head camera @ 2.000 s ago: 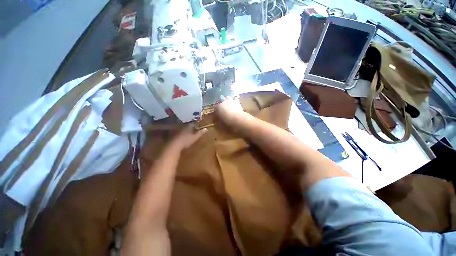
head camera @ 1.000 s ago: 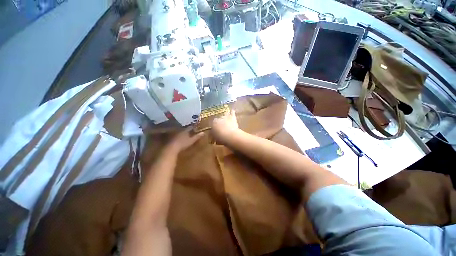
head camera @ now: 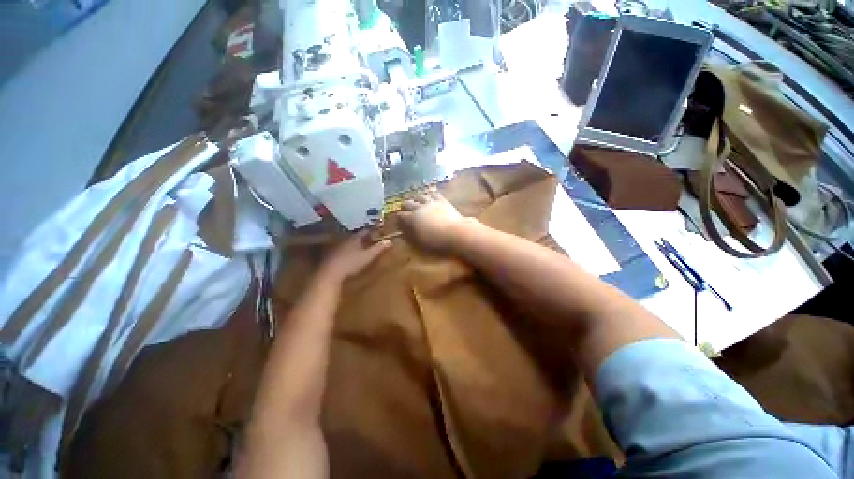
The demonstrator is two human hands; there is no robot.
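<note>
A large brown fabric panel (head camera: pixel 375 374) covers the lap and reaches up under the white head of the sewing machine (head camera: pixel 328 154). A small yellow-gold clamp frame (head camera: pixel 398 203) lies on the panel beside the head. My left hand (head camera: pixel 356 254) rests on the panel just below the head, fingers at the frame's near edge. My right hand (head camera: pixel 429 223) lies over the right part of the frame and the fabric, fingers bent. Whether either hand pinches the cloth is hard to tell. The needle area is partly hidden by the head.
White and brown striped layers (head camera: pixel 122 253) hang at the left. On the right are the dark bed plate (head camera: pixel 609 234), a framed control panel (head camera: pixel 646 84), a reddish-brown box (head camera: pixel 625 178), a tan bag with handles (head camera: pixel 768 131) and a thin dark tool (head camera: pixel 688 271) on the white table.
My right hand first drew back from beside the needle area, uncovering the frame, and now lies a little further up over its right part. My left hand has barely moved. The view has shifted slightly.
</note>
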